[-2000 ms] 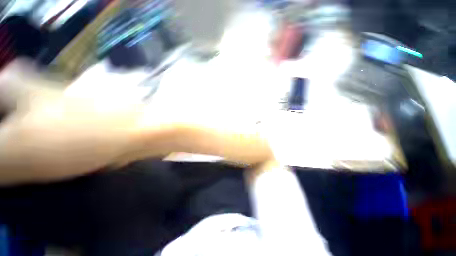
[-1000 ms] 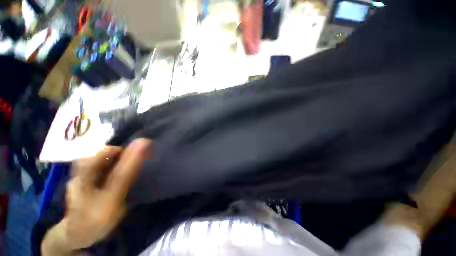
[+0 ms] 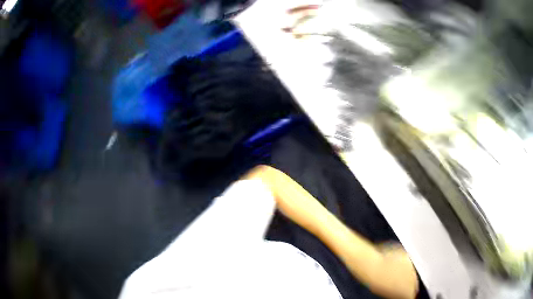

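Observation:
The view is blurred and turned to the left. My left arm, in a white sleeve, bends at the elbow and reaches to the lower right. My left hand [image 3: 394, 270] is a blurred shape beside the table edge; its fingers cannot be made out, and neither can anything held. Black cloth [image 3: 315, 169] lies beyond the forearm, against the table. My right hand is not in view.
A blue crate [image 3: 131, 96] full of black garments [image 3: 216, 105] stands left of the white table [image 3: 403, 193]. Blurred orange-red handles [image 3: 301, 20], perhaps scissors, lie at the table's top. Pale machine parts [image 3: 461, 152] are at the right.
The view has swung left to the crate. The black garment spread across my front has gone from there. My left hand has moved from frame left to lower right; my right arm has left the picture.

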